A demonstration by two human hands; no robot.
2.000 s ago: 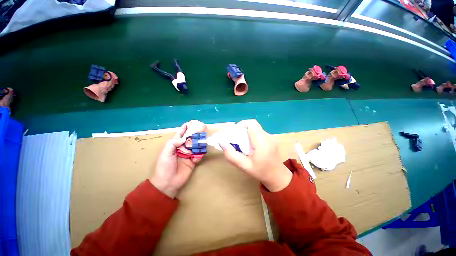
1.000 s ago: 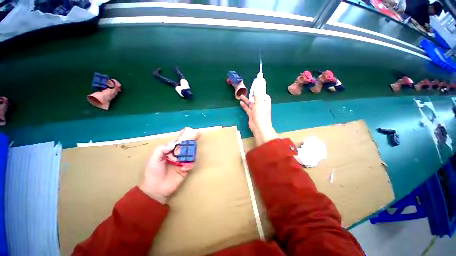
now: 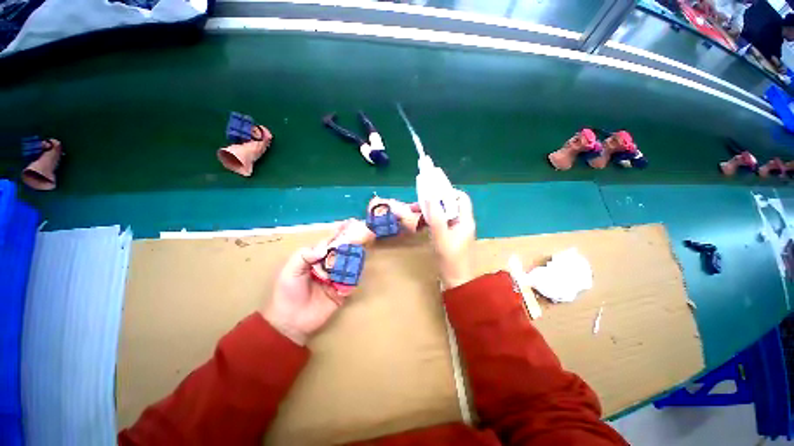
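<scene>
My left hand holds a tan figure part with a dark blue blocky piece facing up and red at its lower edge. My right hand holds the white glue bottle, its thin nozzle pointing up and left over the belt. The same hand also holds a second tan part with a dark blue piece by its tan end, close above the part in my left hand. The tip of my left hand's part and the second part look near each other; whether they touch is unclear.
Tan parts and a black-and-white part lie spaced on the green belt. A crumpled tissue lies on the cardboard. Pale stacked sheets and a blue crate stand left. A small black part lies right.
My right hand has picked up the middle tan part from the belt and brought it back beside my left hand. The other belt parts appear farther right in view.
</scene>
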